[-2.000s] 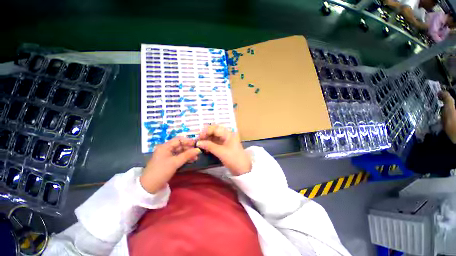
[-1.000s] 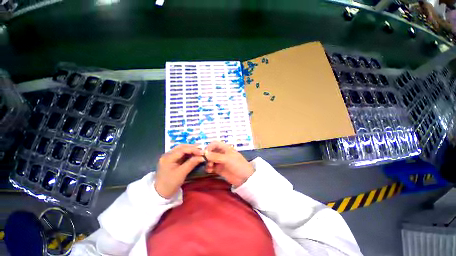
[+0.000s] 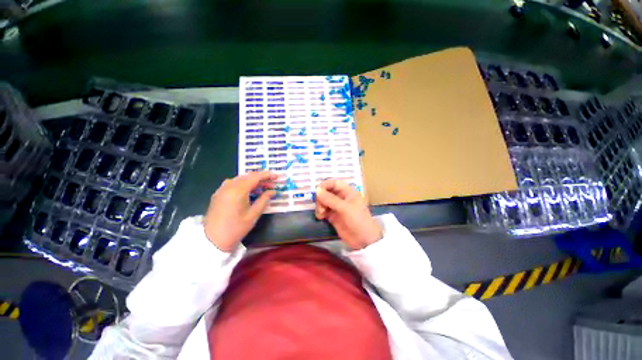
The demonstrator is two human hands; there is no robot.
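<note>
The white adhesive sheet (image 3: 255, 151) lies in front of me, with columns of short dark bars. Many small blue pieces (image 3: 347, 100) are scattered on it, thickest at its upper right. My left hand (image 3: 238, 204) is over the sheet's lower left corner, thumb and fingers apart; a dark blue bit shows near its fingertips, and I cannot tell if it is held. My right hand (image 3: 345, 209) is at the sheet's lower right edge, fingers curled with thumb and fingertips together. Anything between those fingertips is too small to tell.
A tan cardboard sheet (image 3: 433, 133) lies right of the white sheet, with a few blue pieces. A clear blister tray (image 3: 105, 176) with dark housings lies left, and stacked trays (image 3: 17, 133) stand beyond it. More blister trays (image 3: 556, 183) lie right. A blue stool (image 3: 46, 320) stands lower left.
My hands were together at the sheet's near edge around a tiny thing. They are now apart, the left over the sheet's lower left and the right at its lower right.
</note>
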